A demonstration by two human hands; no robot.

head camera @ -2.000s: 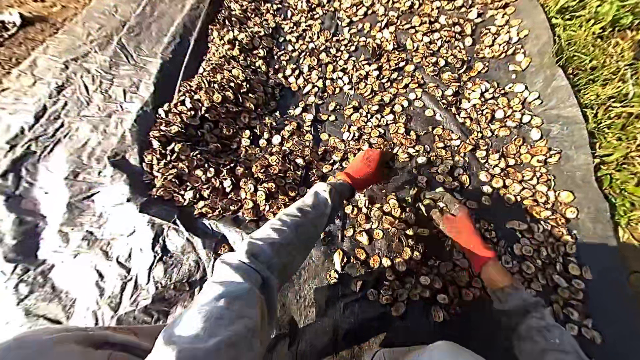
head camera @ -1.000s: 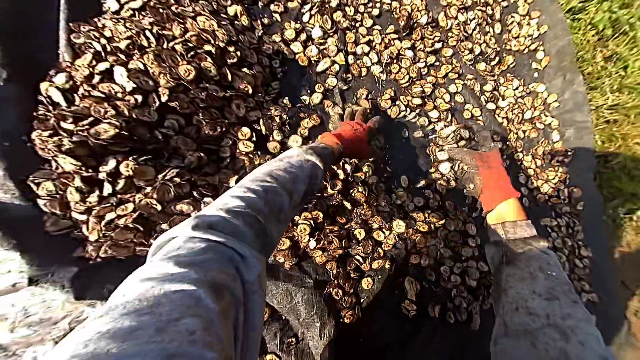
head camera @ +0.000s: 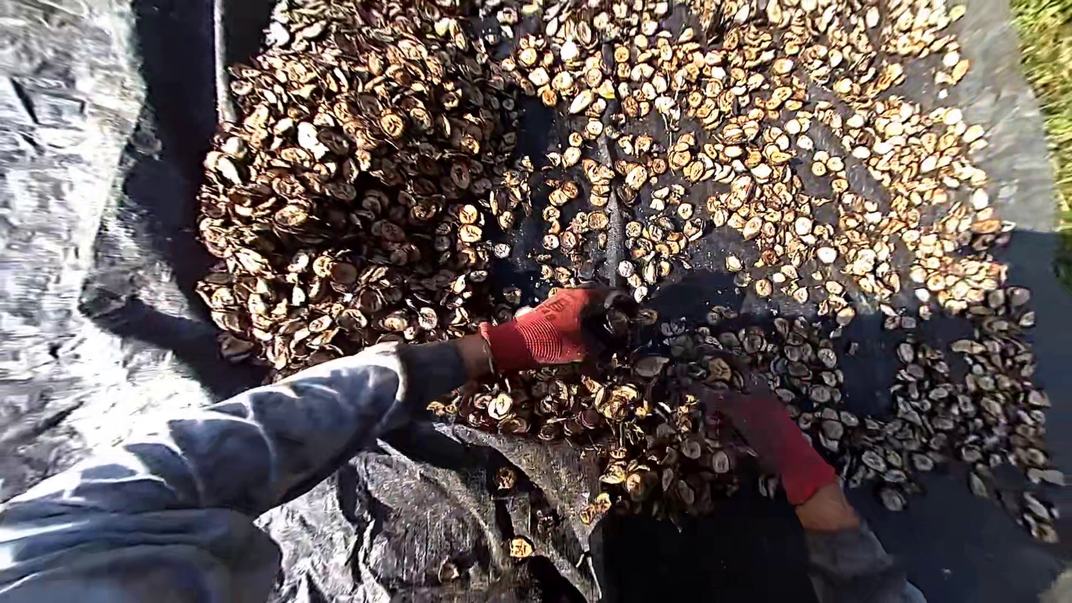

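Many dried round slices (head camera: 360, 201) lie heaped at the left on a dark plastic tarp (head camera: 863, 377), and more are spread across the middle and right. My left hand (head camera: 561, 327), in a red glove with dark fingers, is over the near edge of the spread, right of the heap; its fingers curl, but whether they hold slices is unclear. Right of it and lower, my right hand (head camera: 762, 419) in a like glove reaches among shaded slices. Its fingertips are blurred and blend into the slices. A smaller pile (head camera: 662, 452) lies between and below my hands.
Wrinkled grey sheeting (head camera: 67, 234) runs down the left side, with a dark fold between it and the heap. Grass (head camera: 1047, 67) borders the tarp at the upper right. A few loose slices (head camera: 520, 548) lie on the creased sheet near me.
The view has shifted. My hands are nearer each other than one second ago, and the fingers of my left hand, spread then, are now curled.
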